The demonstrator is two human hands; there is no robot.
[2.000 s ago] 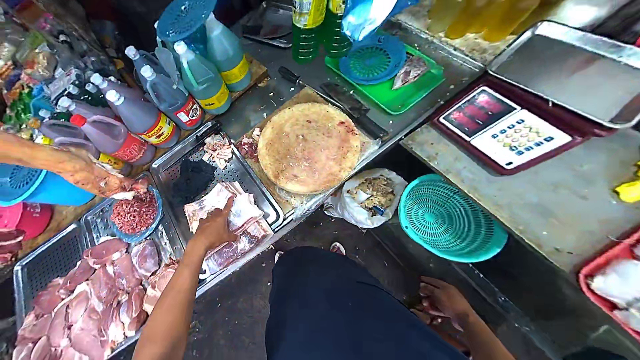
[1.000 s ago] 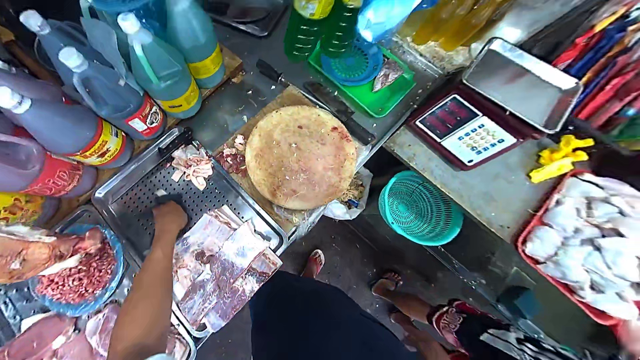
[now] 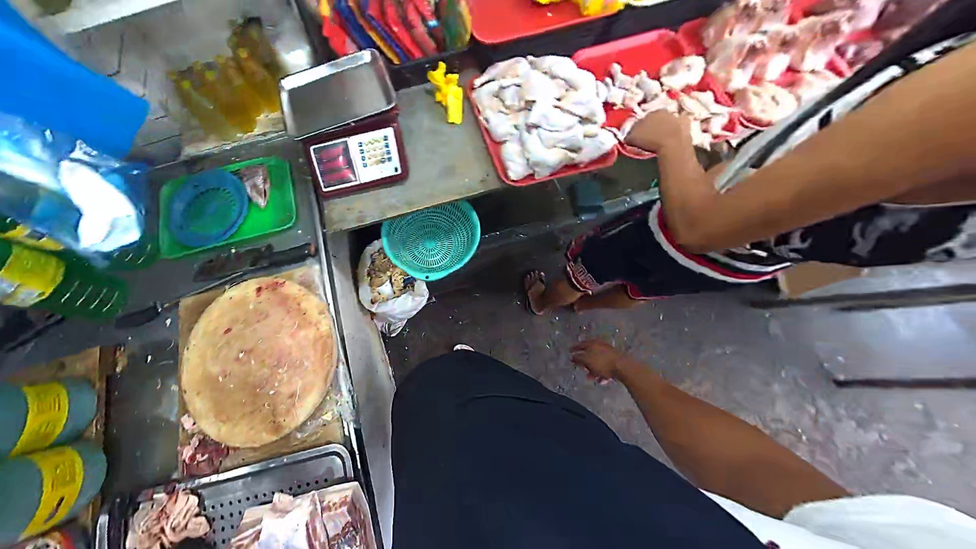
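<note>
My right hand [image 3: 598,358] hangs over the floor to the right of my dark-clothed legs, its fingers loosely bent and a little apart, with nothing seen in it. My left hand is out of view. At the lower left, a perforated metal tray [image 3: 286,482] holds slabs of raw meat [image 3: 309,520] and a heap of pale meat scraps [image 3: 169,521]. Above it, a round wooden chopping block [image 3: 259,362] bears red stains and small bits. A knife [image 3: 210,293] lies just behind the block. Small meat scraps [image 3: 202,451] sit by its lower left edge.
A co-worker's hand [image 3: 657,132] touches chicken pieces in a red tray [image 3: 627,55]. A digital scale [image 3: 357,158] stands beside a red tray of chicken [image 3: 541,114]. Below are a teal plastic basket [image 3: 432,240] and a white bag [image 3: 396,305]. Bottles [image 3: 57,488] lie in view at left.
The view has swung far to the right. My left hand, on the meat slab and then inside the metal tray in the earlier frames, has left view. A co-worker's arm now shows over the chicken.
</note>
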